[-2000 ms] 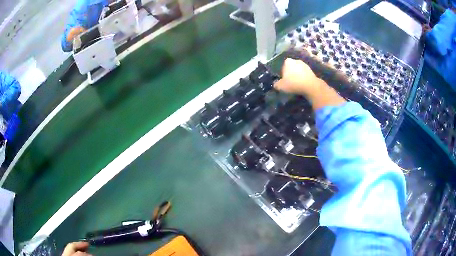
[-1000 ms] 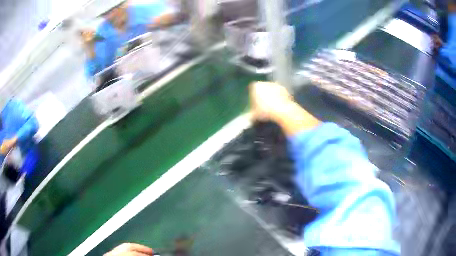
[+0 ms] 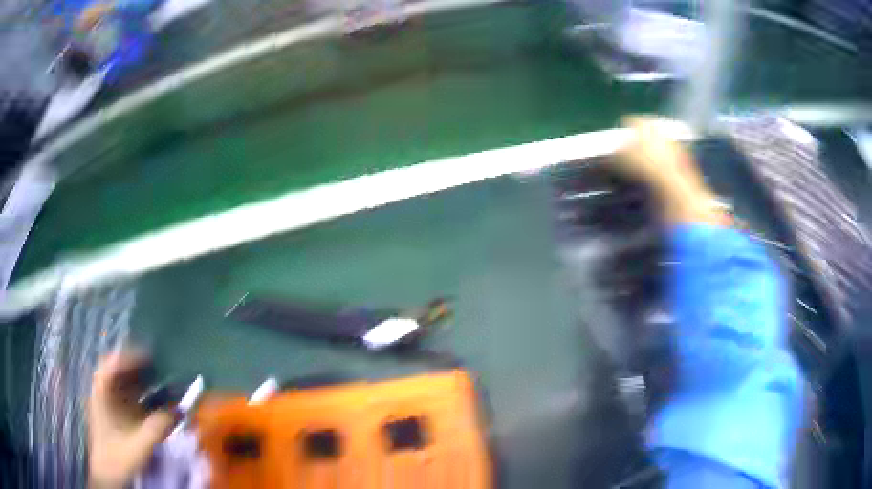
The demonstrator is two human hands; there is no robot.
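The view is badly blurred. My left hand [image 3: 119, 420] is curled around a dark part [image 3: 143, 384] at the lower left, beside the orange fixture [image 3: 349, 401]; the part's shape is unclear. The fixture shows three square black recesses. The black electric screwdriver [image 3: 316, 323] with a white label lies on the dark green bench behind the fixture. My right hand [image 3: 660, 167] is at the far end of the blister tray of black housings [image 3: 607, 215], near the pale rail. Its fingers are too blurred to tell if they hold anything.
The pale rail [image 3: 316, 203] and green conveyor [image 3: 382, 115] cross beyond the bench. A white upright post [image 3: 712, 67] stands beyond my right hand. A blurred tray of small parts [image 3: 813, 181] is at the right. Clear trays or plastic [image 3: 81, 363] are at the left.
The view has swung left, bringing the fixture and screwdriver into sight. My left hand now shows more fully, around a dark part. My right hand remains by the rail and housing tray.
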